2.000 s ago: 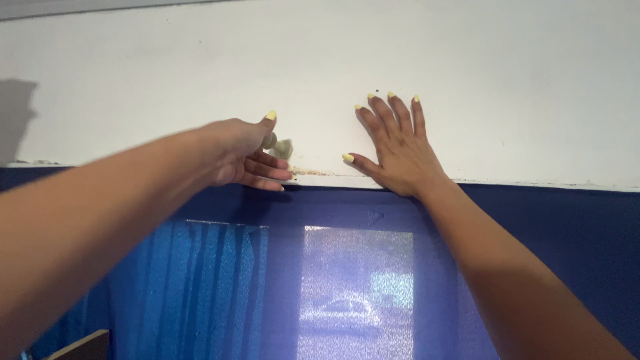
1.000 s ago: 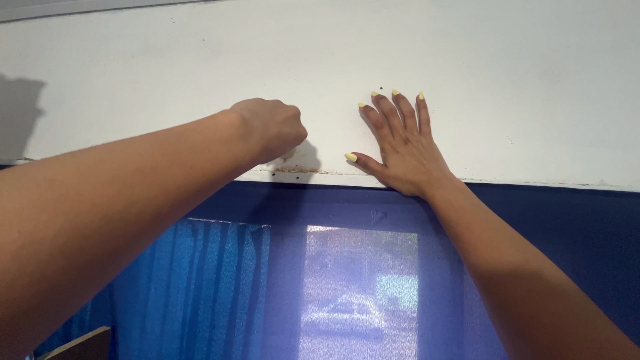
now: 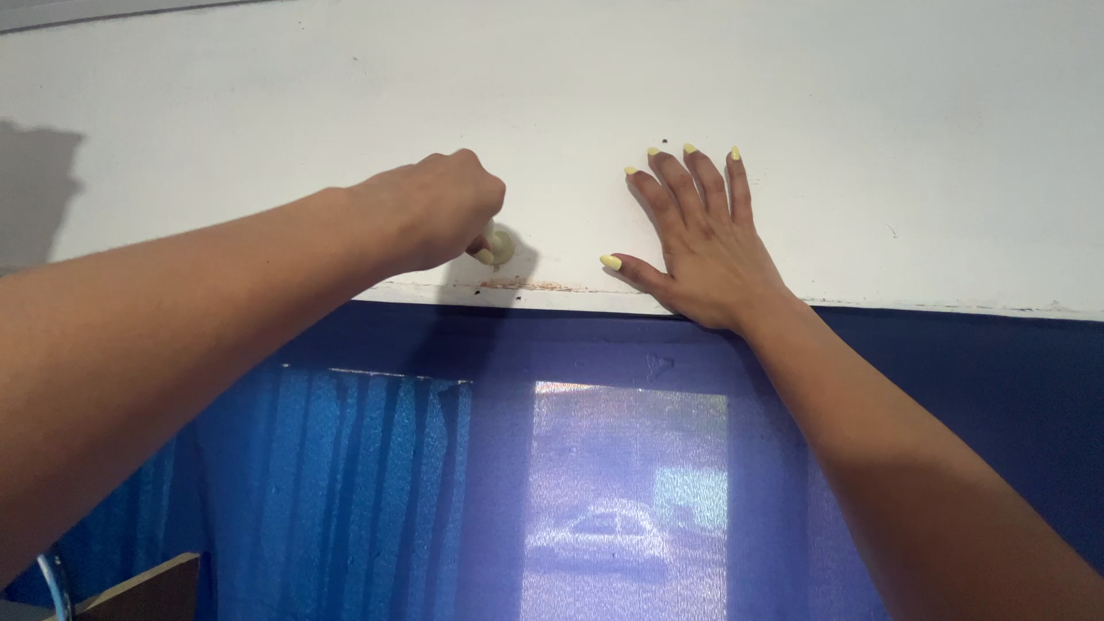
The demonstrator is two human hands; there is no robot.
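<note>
Closed around a small pale greenish, roundish object (image 3: 500,247), my left hand (image 3: 444,211) is at the white board (image 3: 552,103), just above its lower edge. The object's round face is against or very near the board; what it is exactly I cannot tell, as my fingers cover part of it. Just below it runs a rough brownish worn patch (image 3: 524,285) with small dark holes. My right hand (image 3: 703,228) lies with fingers spread, palm on the board, its heel at the lower edge, holding nothing.
Below the board hangs a dark blue sheer cloth (image 3: 949,371), with a bright window and a car showing through. Bright blue pleated curtains (image 3: 345,466) are at the lower left. A brown wooden panel (image 3: 147,591) and a pale blue curved tube-like thing (image 3: 53,582) stand in the bottom left corner.
Two seconds ago my left hand was turned with its fingers apart, the pale object by its fingertips. It has since turned over, knuckles up, with the object at the board. My right hand stays put.
</note>
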